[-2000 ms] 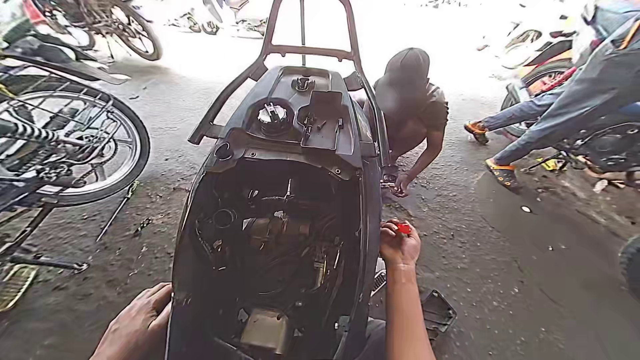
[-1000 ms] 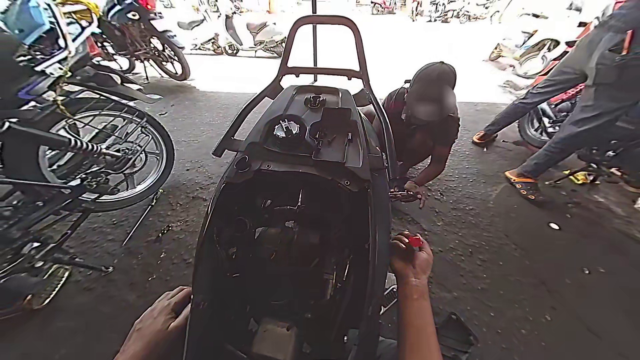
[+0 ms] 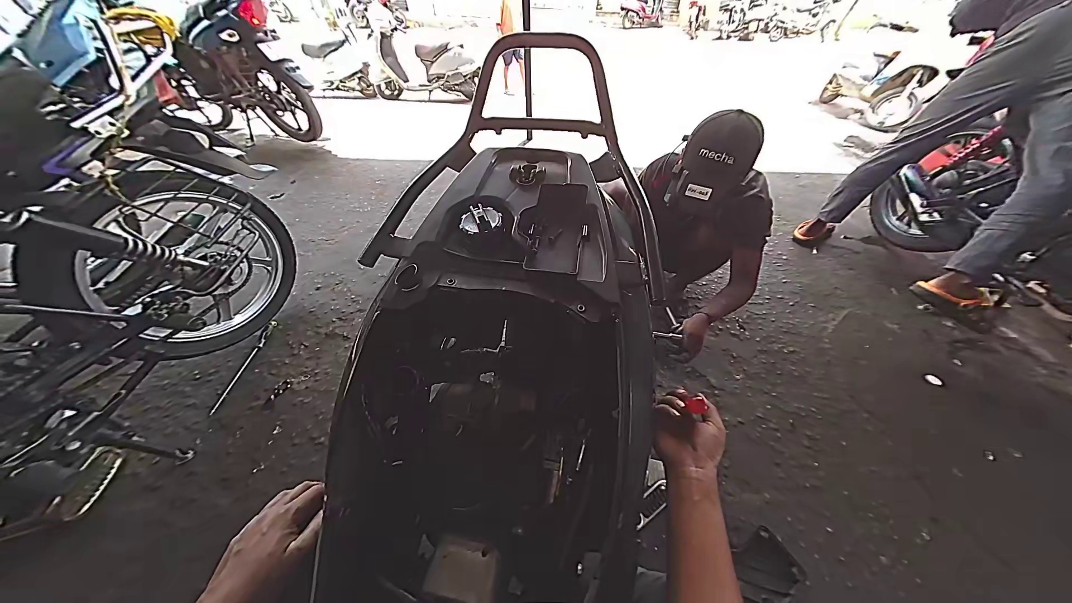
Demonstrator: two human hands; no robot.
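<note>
In the head view, the black rear body of a scooter [image 3: 641, 402] fills the middle, its seat off and the bay beneath uncovered. Around its tail curves a metal grab rail [image 3: 544, 126]. On the tail panel are a round fuel cap [image 3: 481, 219] and a shallow tray [image 3: 557, 230] with small parts. My left hand [image 3: 272, 536] rests against the left body panel, holding nothing that I can see. My right hand [image 3: 691, 431], beside the right panel, is closed on a small red object [image 3: 696, 405], perhaps a tool handle; the rest of it is hidden.
A co-worker in a dark cap [image 3: 722, 146] crouches right of the tail, one hand on a metal tool [image 3: 668, 336]. A motorcycle wheel [image 3: 180, 264] stands at left. Another person's legs [image 3: 930, 126] are at far right. A black plastic part [image 3: 766, 565] lies on the ground at lower right.
The view has tilted up, showing more of the street. Both my hands stay beside the scooter body, the red object still in my right. The co-worker remains crouched near the tail.
</note>
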